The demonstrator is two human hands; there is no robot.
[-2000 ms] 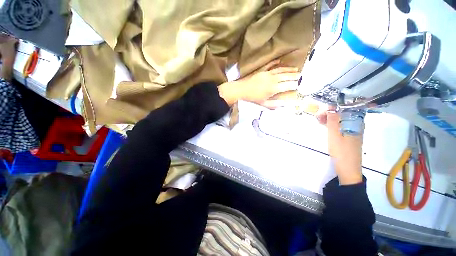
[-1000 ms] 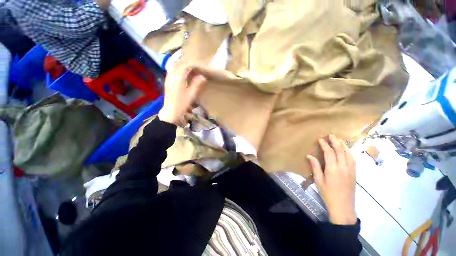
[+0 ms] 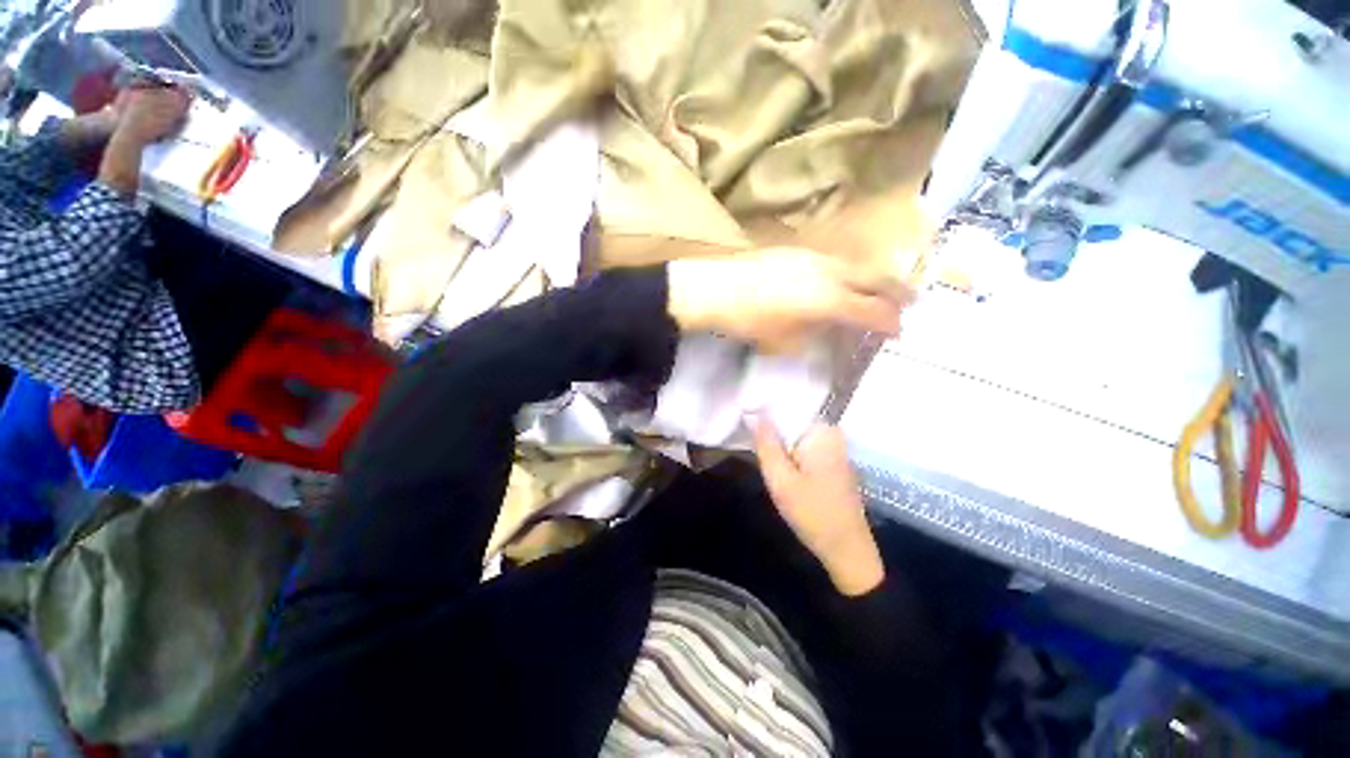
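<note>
The khaki-tan garment (image 3: pixel 711 111) is heaped on the machine table left of the needle and hangs over the front edge towards the lap. White lining or pocketing (image 3: pixel 740 388) shows between my hands. My left hand (image 3: pixel 785 299) lies across the garment, its fingertips closed at the cloth's right edge, just left of and below the presser foot area (image 3: pixel 970 222). My right hand (image 3: pixel 819 496) is lower, at the table's front edge, with thumb and fingers on the lower border of the cloth. The fingertips are slightly blurred.
The white JACK sewing machine (image 3: pixel 1258 208) stands at the upper right. Yellow-and-red-handled scissors (image 3: pixel 1241 459) lie right of the needle. Orange-handled snips (image 3: pixel 227 166) lie far left, near another person's hand. A red crate (image 3: pixel 296 388) and green cloth (image 3: pixel 166 607) are lower left.
My left hand has moved right, from the garment's far left part to its edge near the needle. My right hand has moved down and left. White lining is now exposed between them.
</note>
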